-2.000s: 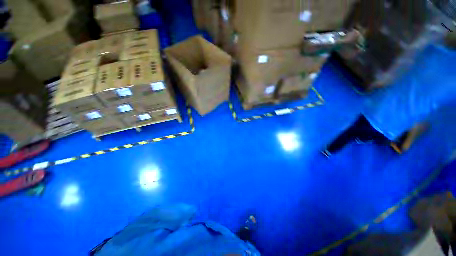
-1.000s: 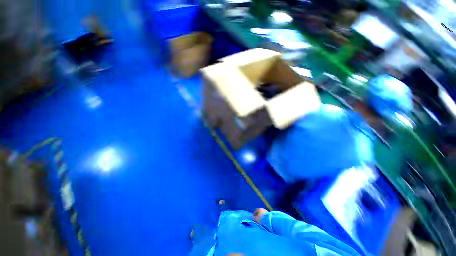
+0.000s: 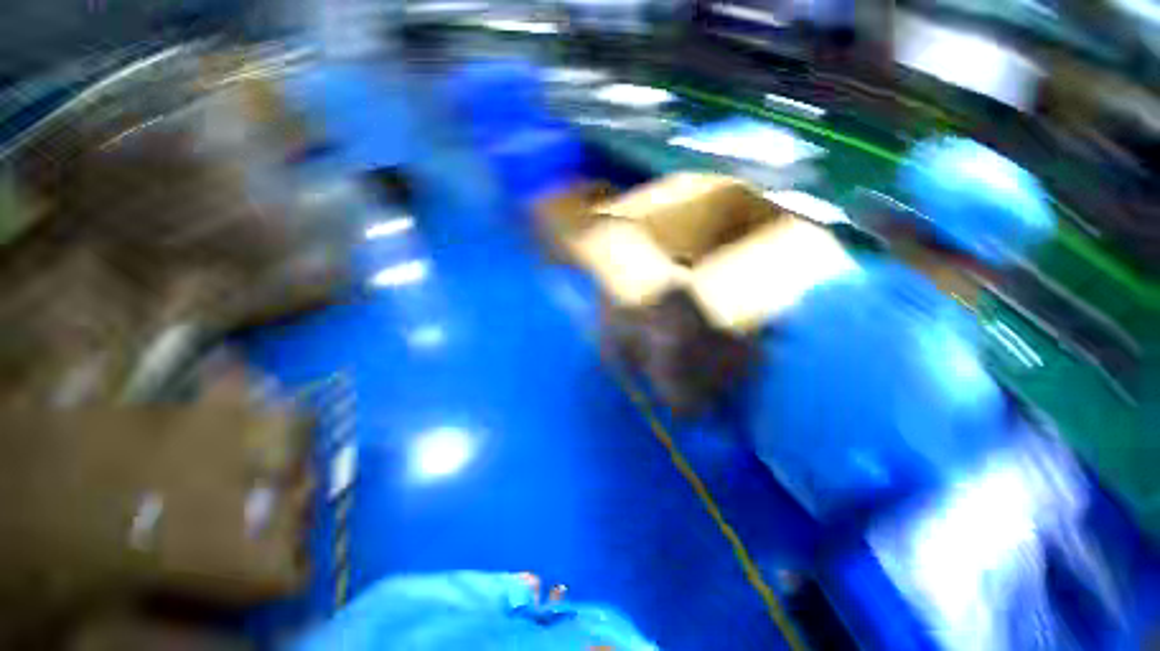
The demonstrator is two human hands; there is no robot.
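Observation:
The frame is heavily blurred. An open brown carton (image 3: 674, 343) stands ahead, right of centre, with its pale flaps spread. What is inside it cannot be made out. My light-blue clothing (image 3: 471, 617) shows at the bottom edge. Small skin-coloured specks lie at its top edge and at the bottom rim. They are too small and blurred to tell whether they are fingers, or of which hand. Neither of my hands shows clearly, and no held object can be made out.
A person in blue with a blue cap (image 3: 980, 197) is right of the carton, by a green-topped bench (image 3: 865, 146). A blurred white item (image 3: 973, 541) is at lower right. Brown cartons (image 3: 153, 496) are at left. A yellow line (image 3: 706, 502) crosses the blue floor (image 3: 509, 382).
The view has swung from the stacked cartons to the bench side. Since one second ago, the open carton has shifted slightly right and cartons fill more of the left. The sleeve and hand seen then no longer show clearly.

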